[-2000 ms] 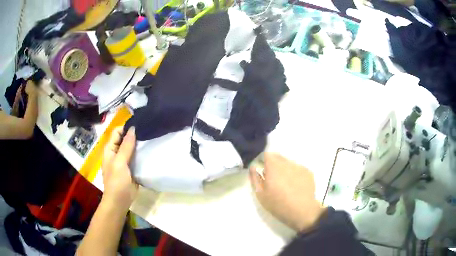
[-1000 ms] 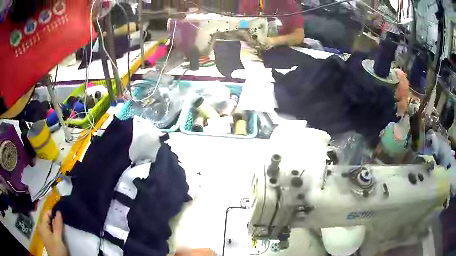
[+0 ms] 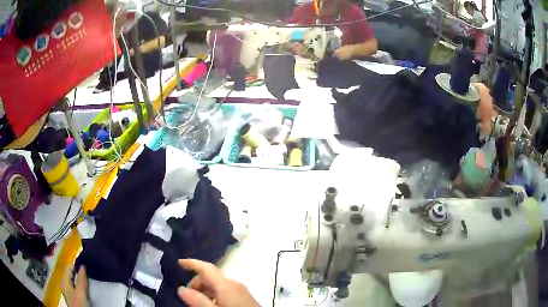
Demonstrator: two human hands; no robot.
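Observation:
A navy and white garment piece (image 3: pixel 123 225) lies on the white table at the lower left, with a white strip crossed by dark bands down its middle. My left hand (image 3: pixel 76 289) is at its lower left edge, partly cut off by the frame; its fingertips touch the cloth, but I cannot tell whether they grip it. My right hand (image 3: pixel 213 286) is over the navy right part near the bottom edge, fingers apart, holding nothing visible. The sewing machine (image 3: pixel 414 237) stands to the right, with no cloth seen under its needle.
Blue baskets (image 3: pixel 270 162) of thread spools and plastic bags stand behind the garment. A purple machine part (image 3: pixel 21 192) and a yellow cone (image 3: pixel 60 174) are at left. Dark cloth (image 3: pixel 402 111) is piled behind the machine. Another person (image 3: pixel 354 30) works at a machine opposite.
The view has swung up and right from the garment to the wider workshop. My right hand has come up over the navy cloth with fingers spread. My left hand stays at the left edge.

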